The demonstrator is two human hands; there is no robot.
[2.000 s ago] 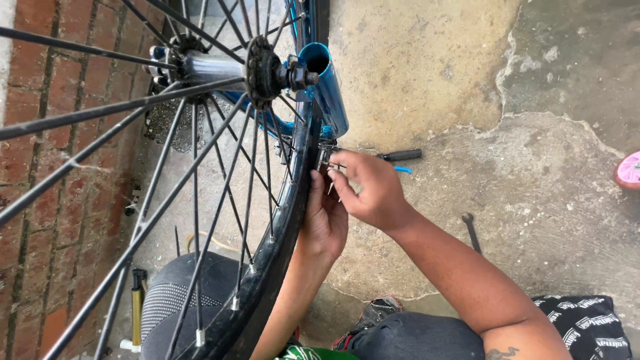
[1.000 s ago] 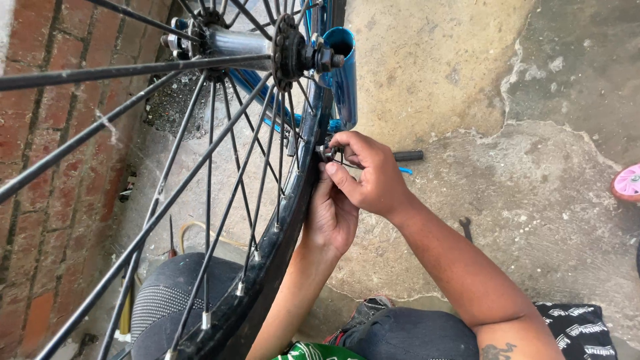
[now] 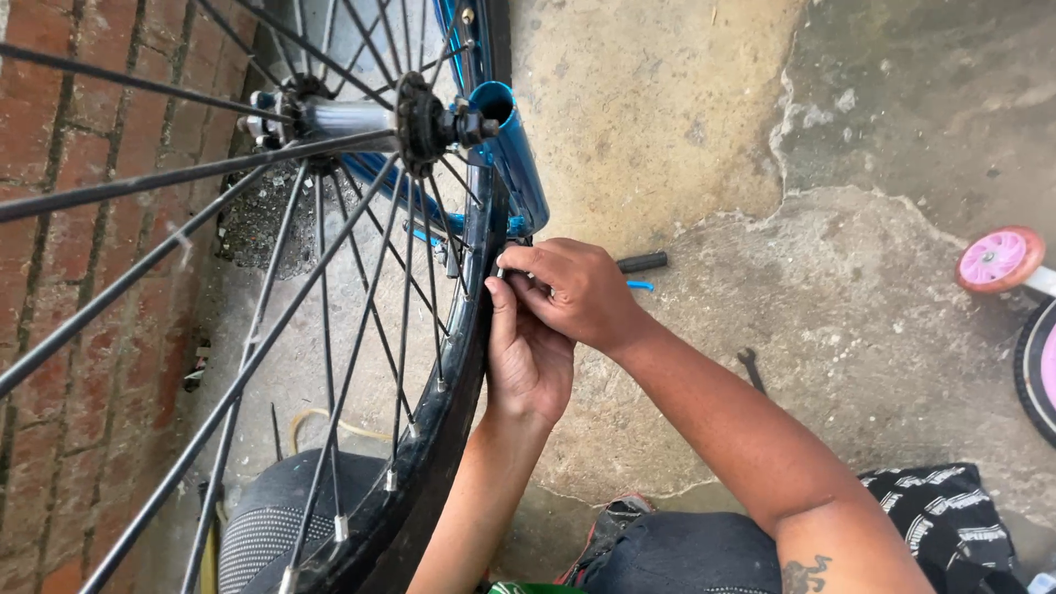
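Note:
A black spoked bicycle wheel (image 3: 412,429) with a metal hub (image 3: 351,124) fills the left half of the view, beside a blue metal frame tube (image 3: 516,169). My left hand (image 3: 528,355) is palm up against the outer side of the tyre, its thumb raised near a small metal part. Above it, my right hand (image 3: 569,289) pinches a small light metal piece between finger and thumb, just below the end of the blue tube. What the piece is cannot be told, and the fingers hide most of it.
Right of my right hand, a black handle (image 3: 642,262) and a small blue strip (image 3: 639,285) lie on the concrete. An open-end wrench (image 3: 751,370) lies further right, near a pink small wheel (image 3: 998,257) and a black printed cloth (image 3: 949,511). A brick wall (image 3: 91,289) runs along the left.
My right hand's fingers have shifted around the small metal part, and my left thumb now stands apart from the right hand. The view has moved slightly.

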